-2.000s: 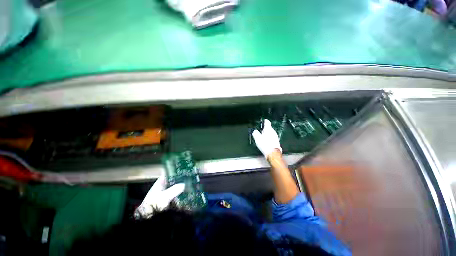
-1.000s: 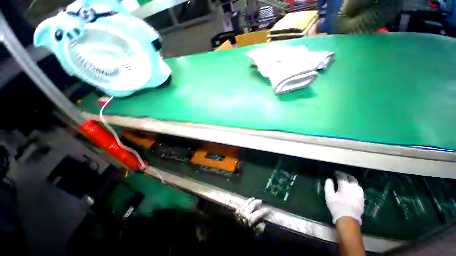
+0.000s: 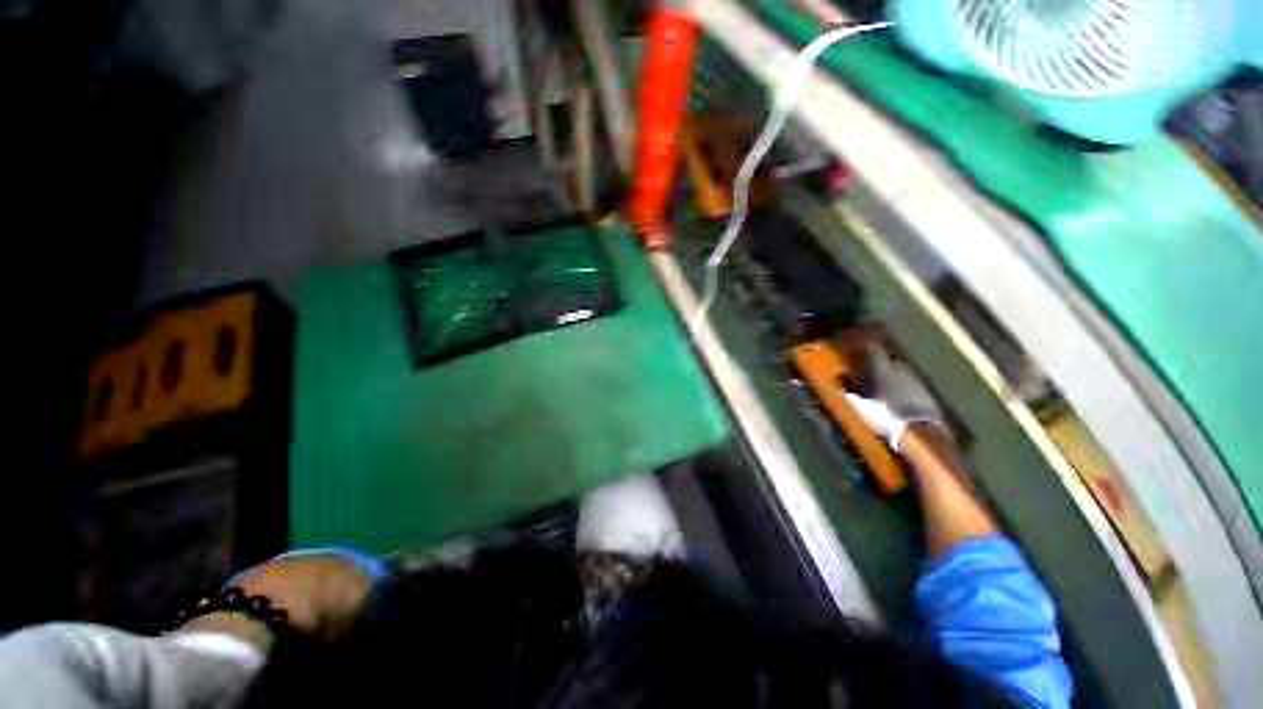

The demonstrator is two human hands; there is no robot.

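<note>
My right hand, in a white glove, reaches over the conveyor. Its fingers close on an orange cover plate; blur hides the fingertips. My left hand, white-gloved below a dark bead bracelet, is large at the lower left and cut off by the picture edge; its fingers and anything in them are hidden. A black-framed carrier with green boards lies on the green table mat. The conveyor belt runs diagonally at the right.
A black crate with an orange slotted plate stands left of the table. A red post and white cable are at the conveyor edge. A light-blue fan stands on the upper green bench.
The view has swung left, bringing the table and crate into sight. My right hand has moved from the boards to the orange plate. My left hand has moved from the conveyor edge to the lower left.
</note>
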